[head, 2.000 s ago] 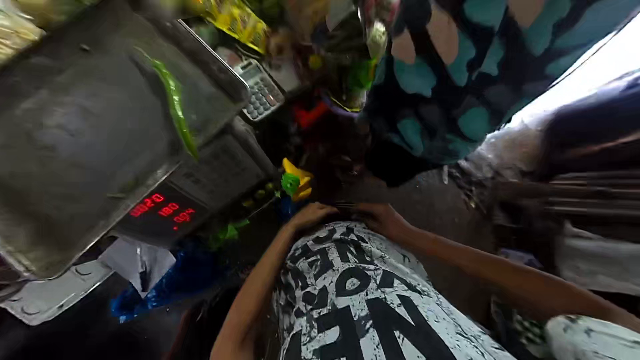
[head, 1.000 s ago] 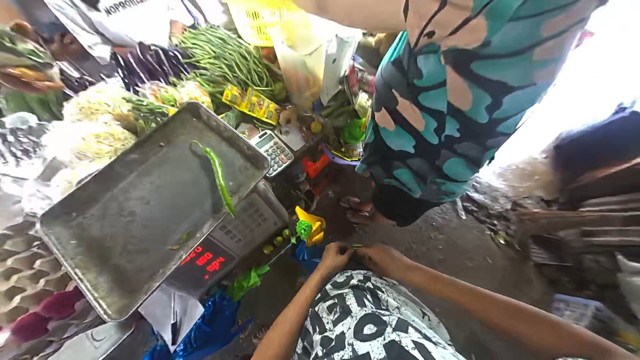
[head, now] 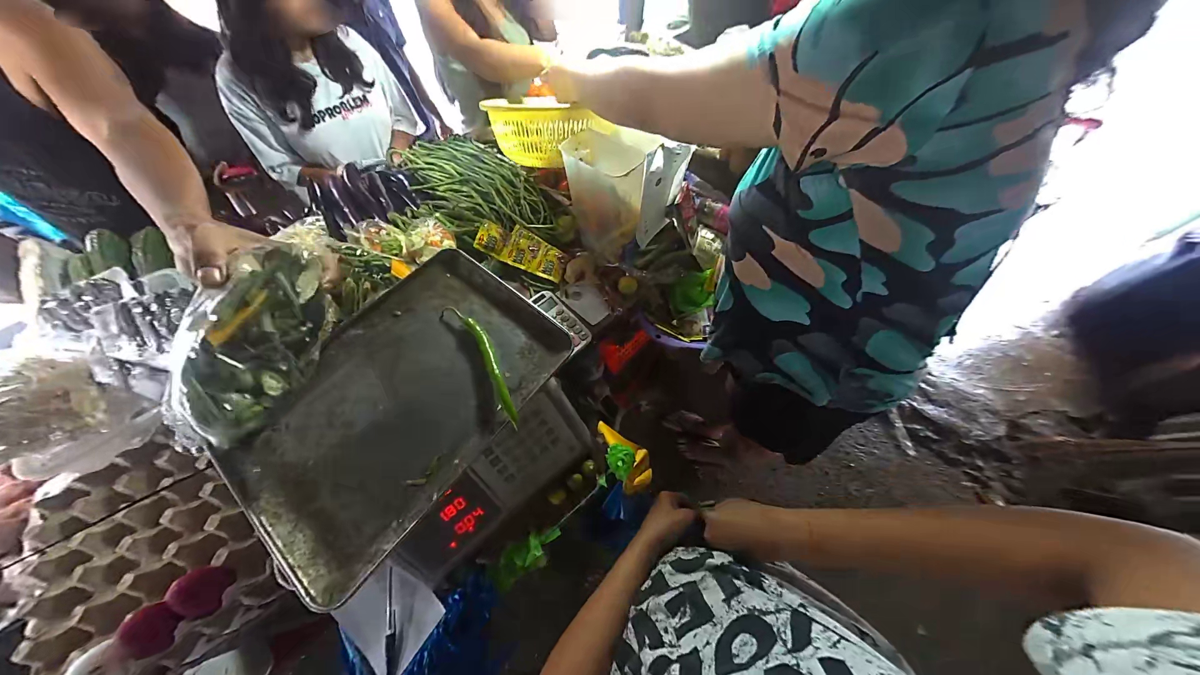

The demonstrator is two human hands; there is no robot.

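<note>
My left hand (head: 667, 521) and my right hand (head: 741, 525) are close together in front of my patterned shirt, fingers curled. A small dark or greenish thing shows between them, too small to name. Up and to the left of my hands, a green chili pepper (head: 491, 367) lies on the metal tray (head: 375, 412) of a digital scale with a lit red display (head: 459, 521). A yellow and green plastic bundle (head: 626, 459) sits just beyond my left hand. Another person's hand (head: 214, 249) holds a clear bag of green vegetables (head: 253, 347) over the tray's left edge.
A person in a teal patterned garment (head: 844, 225) stands ahead. Egg trays (head: 141, 534) lie at left, a calculator (head: 562, 317) behind the scale. Long beans (head: 469, 183), eggplants (head: 361, 197) and a yellow basket (head: 534, 131) are farther back. Other people stand behind the produce.
The view has tilted up, showing more of the stall. Another person's arm with the bagged greens has come in at the left. My hands remain together; the chili still lies on the tray.
</note>
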